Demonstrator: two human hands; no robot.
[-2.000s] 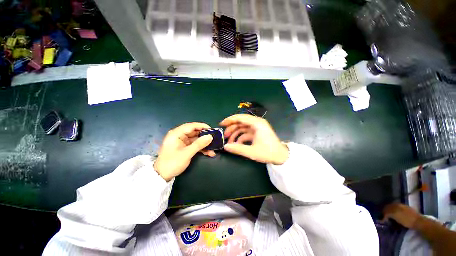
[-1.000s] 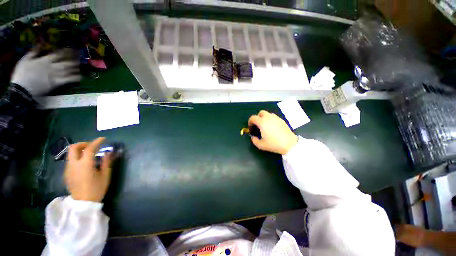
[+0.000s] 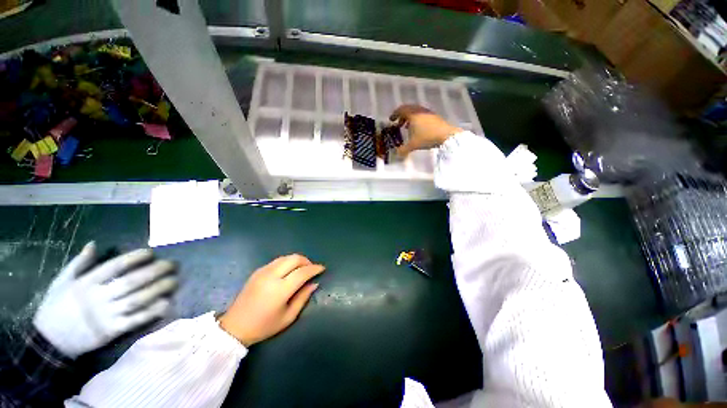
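Observation:
My right hand (image 3: 424,130) reaches over the white blister tray (image 3: 307,163), its fingers at the smaller stack of display modules (image 3: 388,143); whether it grips one is hidden. A larger stack of black display modules (image 3: 363,142) lies just left, orange tails on its left side. A single black display module (image 3: 420,264) with an orange-gold tail lies on the green bench. My left hand (image 3: 273,300) is low over the bench, palm down, fingers slightly apart, with nothing seen in it.
Another person's white-gloved hand (image 3: 109,300) is over the bench at left. A white cloth (image 3: 184,213) and a thin metallic tool (image 3: 275,207) lie below the rail (image 3: 359,190). The solvent bottle (image 3: 564,194), clear trays (image 3: 684,235) and binder clips (image 3: 80,100) are also in view.
My right hand has moved from the single module on the bench to the tray. My left hand has left the watch heads and moved right, now empty. The gloved hand has moved down over the bench.

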